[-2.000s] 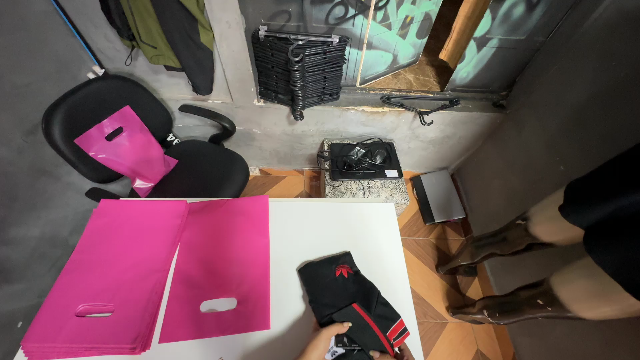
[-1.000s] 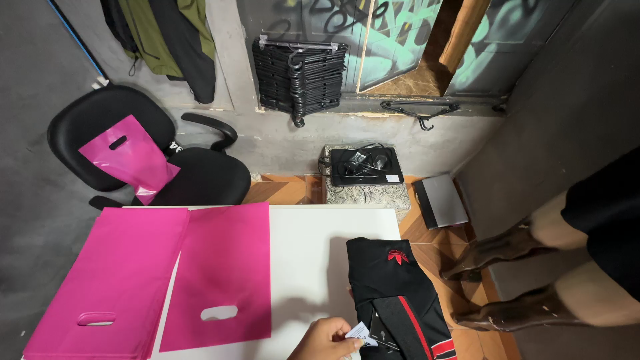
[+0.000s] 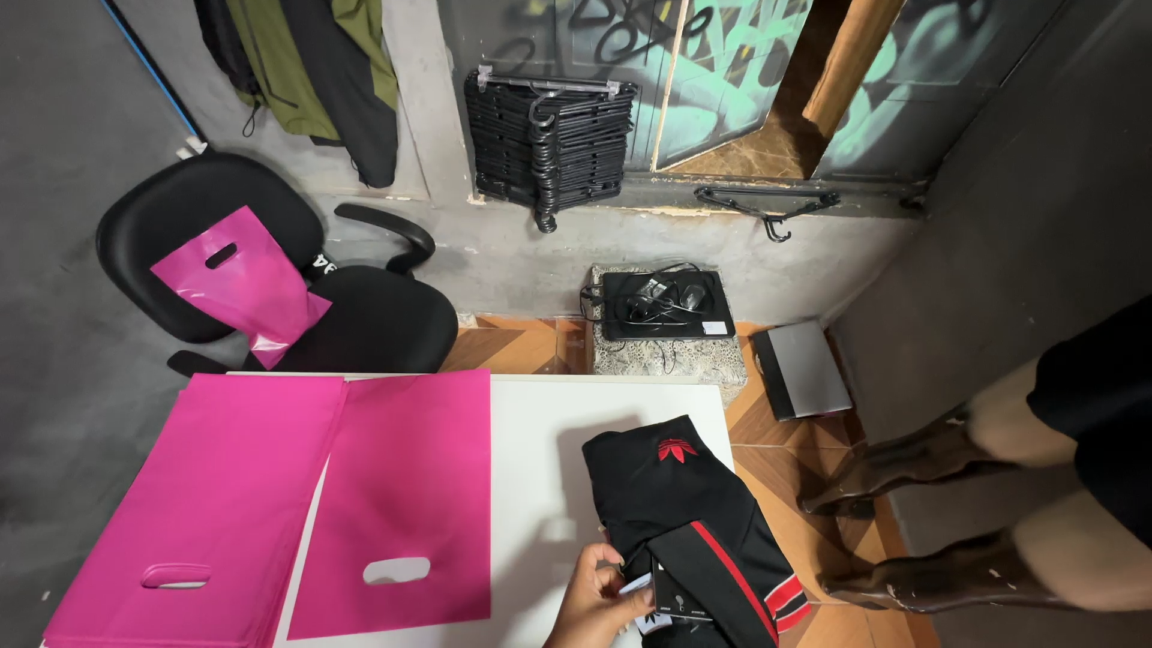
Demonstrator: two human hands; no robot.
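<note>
A folded black garment [image 3: 684, 504] with a red trefoil logo, a red line and a cuff striped red and white is at the right end of the white table [image 3: 549, 450]. My left hand [image 3: 598, 594] is at its lower left side, thumb and fingers closed on white and black hang tags [image 3: 670, 598]. My right hand is out of view. Left of the garment lies a single flat pink plastic bag [image 3: 405, 477] with a die-cut handle. Beside it, farther left, is a stack of similar pink bags [image 3: 216, 477].
Another pink bag [image 3: 238, 279] rests on a black office chair [image 3: 378, 315] behind the table. Black hangers [image 3: 549, 135] and jackets [image 3: 315, 72] hang at the wall. A leopard-print stool [image 3: 666, 355] bears electronics and cables. Mannequin legs [image 3: 954, 567] stand at the right.
The garment was farther left two seconds ago, with both my hands at its lower end. It appeared more upright one second ago; now it is tilted. My right hand has left the view.
</note>
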